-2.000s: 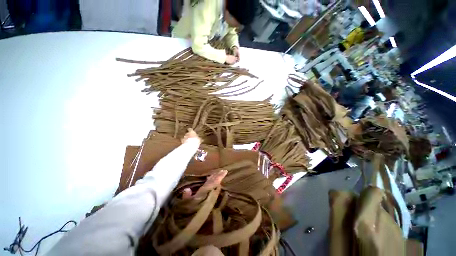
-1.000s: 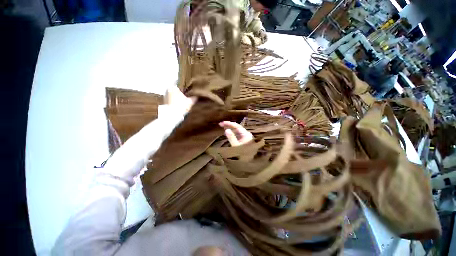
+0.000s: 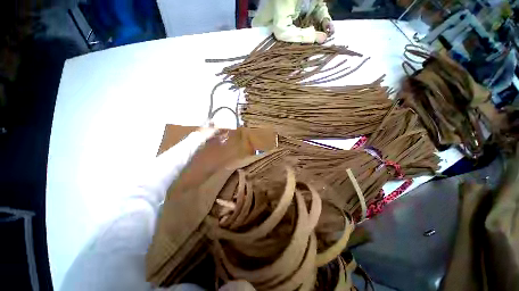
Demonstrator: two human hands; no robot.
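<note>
A stack of brown bag panels [image 3: 188, 210] with thick looped handles [image 3: 307, 227] lies close in front of me, handles spilling to the right. My left hand [image 3: 209, 129], pale and blurred, is at the upper edge of a brown panel with a thin handle loop [image 3: 225, 109] standing beyond it; its grip is unclear. Another flat brown panel part [image 3: 176, 136] shows left of this hand on the white table [image 3: 114, 113]. Only a few fingers of my right hand [image 3: 225, 206] show among the handles; the rest is hidden by the stack.
Loose brown strap strips [image 3: 318, 108] lie in heaps across the table, with red patterned ties [image 3: 390, 199] at their right. A person in a yellow top [image 3: 293, 23] works at the far edge. Brown bag bundles [image 3: 449, 102] are at the right; grey floor [image 3: 404, 227] shows below.
A second ago, tall handle loops rose blurred above my left hand; now they are lower. The near stack's handles have shifted left in view, and my right fingers are more covered.
</note>
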